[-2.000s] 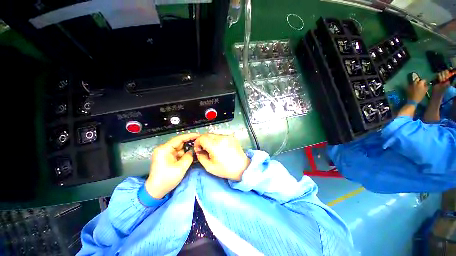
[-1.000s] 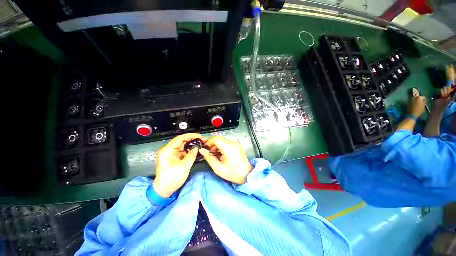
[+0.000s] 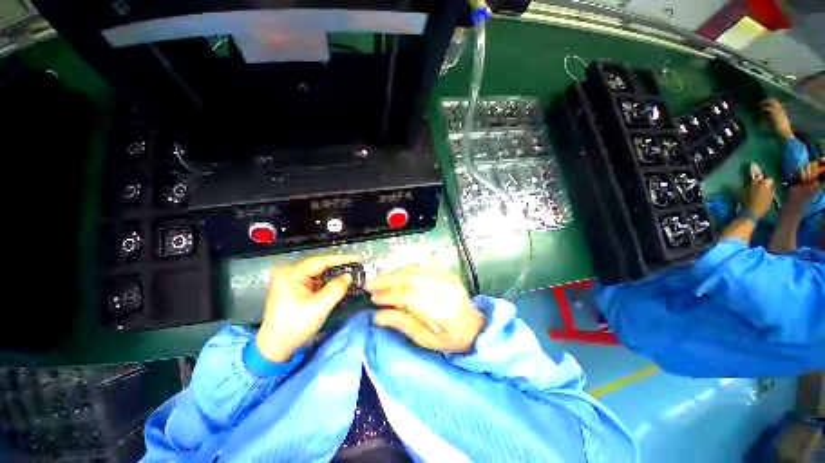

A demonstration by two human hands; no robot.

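A small black housing (image 3: 355,272) is held above the bench's front edge, in front of the press panel. My left hand (image 3: 297,303) grips it between thumb and fingers from the left. My right hand (image 3: 425,306) is close on its right side, slightly blurred, with fingertips near or touching the housing; whether it grips anything cannot be told. Tiny pale bits (image 3: 398,256) lie scattered on the bench behind my hands.
The black press (image 3: 308,212) with red buttons stands ahead. A black tray with housings (image 3: 185,303) is at left, a clear blister tray (image 3: 507,163) right of the press, stacked black trays (image 3: 624,262) farther right. A person's blue sleeve (image 3: 733,307) is at the right edge.
My right hand has shifted right and its fingers have straightened. The housing shows more openly in my left fingers. At far right, another person's hand has moved over the bench.
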